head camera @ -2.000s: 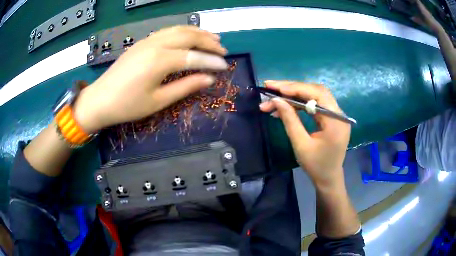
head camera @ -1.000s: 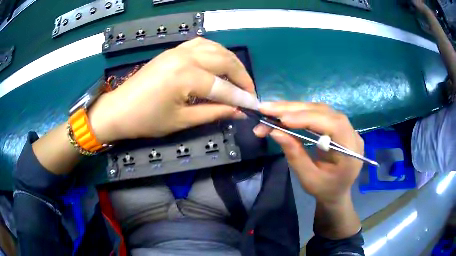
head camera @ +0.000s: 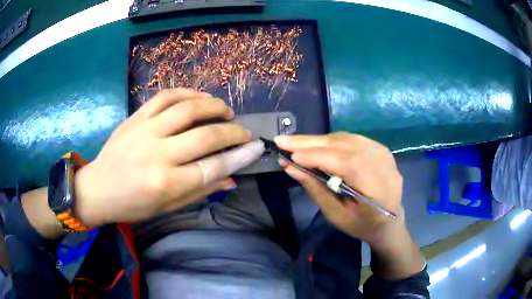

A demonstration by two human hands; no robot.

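My right hand (head camera: pixel 350 175) holds the tweezers (head camera: pixel 336 184) with their dark tip at the right part of the grey fixture plate (head camera: pixel 256 124). My left hand (head camera: pixel 157 157) lies over the left and middle of the plate and hides most of its nests. Its finger with the whitish finger cot (head camera: pixel 236 159) reaches the tweezers' tip at the rightmost nest. Whether a coil is between finger and tip is hidden. Copper coils (head camera: pixel 233 55) with thin pale legs lie heaped in the black tray (head camera: pixel 322 76), beyond the plate.
Another grey fixture plate (head camera: pixel 198 7) lies beyond the tray, cut by the top edge. Part of a plate (head camera: pixel 14 29) shows at the far left. A white stripe (head camera: pixel 70 26) crosses the green table (head camera: pixel 373 76). A blue stool (head camera: pixel 461 184) and a person's light sleeve (head camera: pixel 513 169) are at the right.
The hands have moved from above the tray down to the fixture plate, with the tweezers' tip now at its right end. The coil heap is uncovered. The view has shifted, so the far plates sit higher.
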